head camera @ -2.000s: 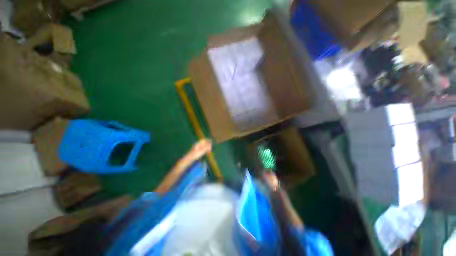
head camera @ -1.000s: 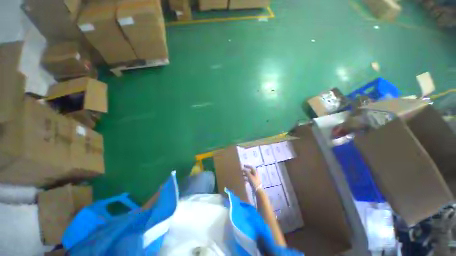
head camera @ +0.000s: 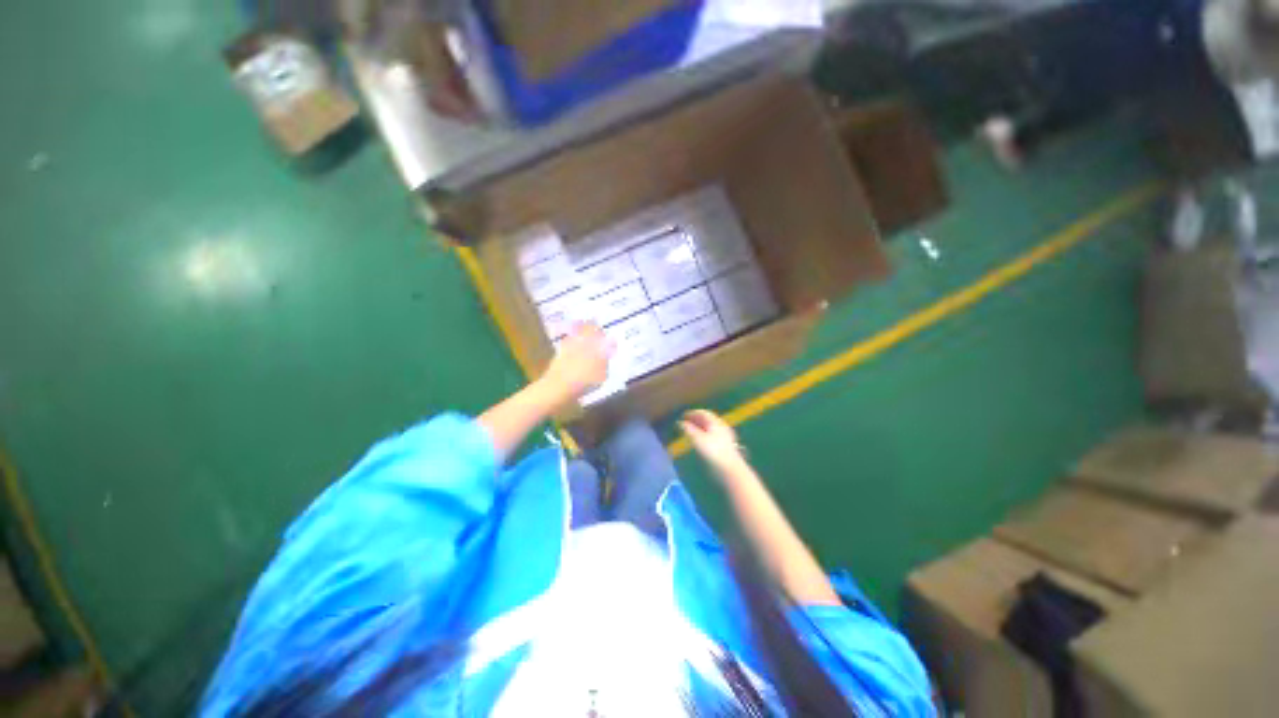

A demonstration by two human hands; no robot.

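A large brown open shipping carton [head camera: 821,211] stands on the floor in front of me. Rows of white product boxes [head camera: 680,281] lie inside it, with dark gaps between some of them. My left hand [head camera: 579,361] is over the near left part of the carton, at the white boxes. It touches or hovers over them; blur hides whether its fingers grip one. My right hand [head camera: 711,436] is outside the carton, near its front edge, with nothing visible in it and its fingers somewhat apart.
A bench end with a blue bin [head camera: 603,70] is behind the carton. A small open box [head camera: 298,101] is on the floor at upper left. Closed brown cartons [head camera: 1143,484] stand at lower right, with a dark cloth on them. A yellow line [head camera: 968,297] crosses the floor. A person's hand [head camera: 1002,140] shows at upper right.
The view has turned, so the carton now lies straight ahead. My left hand has come into view at the white boxes. My right hand is now outside the carton instead of over the boxes.
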